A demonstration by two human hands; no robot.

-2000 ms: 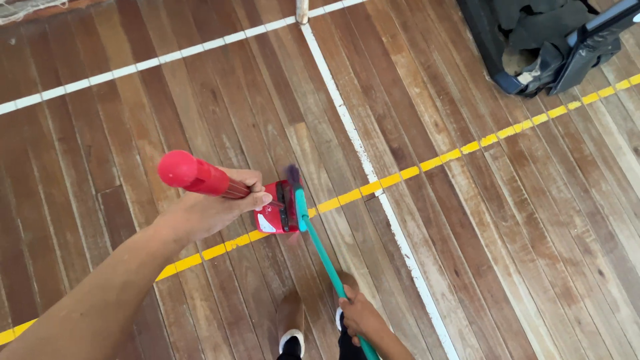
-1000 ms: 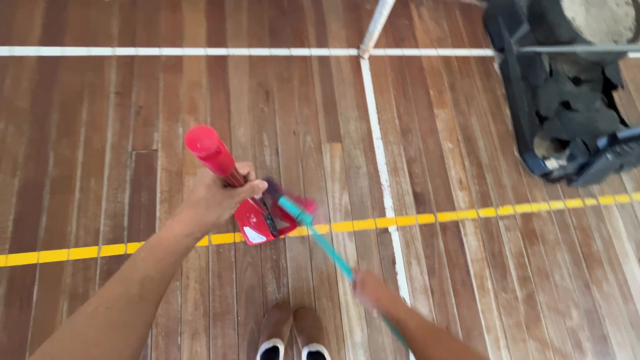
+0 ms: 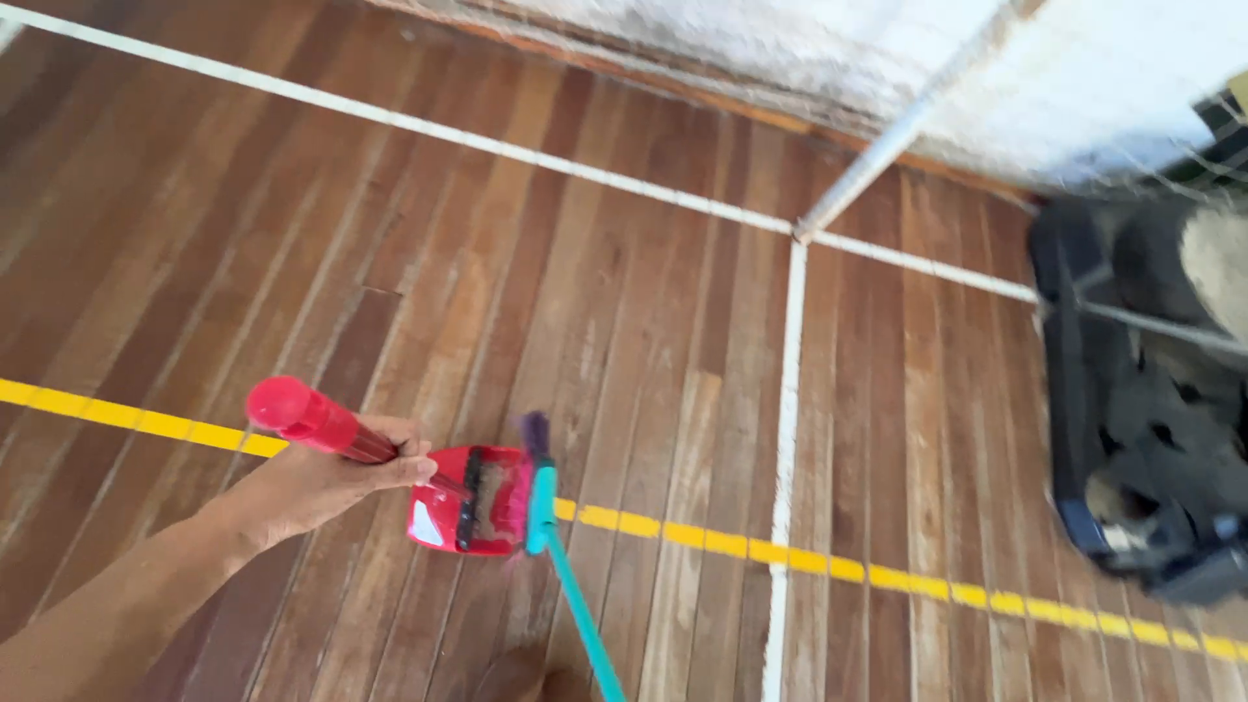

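My left hand (image 3: pixel 361 473) grips the handle of a red long-handled dustpan (image 3: pixel 444 507) whose pan is low, near the wooden floor (image 3: pixel 624 370). Brownish dust or debris lies in the pan. At the pan's open right edge is a broom with a teal head (image 3: pixel 541 507) and pink and purple bristles, the bristles over the pan's mouth. Its teal stick (image 3: pixel 585 614) runs down out of the frame. My right hand is outside the view.
A thin metal post (image 3: pixel 897 146) stands where the white floor lines meet. At the right is a black container (image 3: pixel 1082 419) with dark material in it. A stained white wall (image 3: pixel 760 49) runs along the top, and a yellow line (image 3: pixel 809 561) crosses the floor.
My right hand, on the teal broom stick in both earlier frames, has left the view. The broom head has gone from slanted across the pan's mouth to nearly upright in the picture. The view has shifted.
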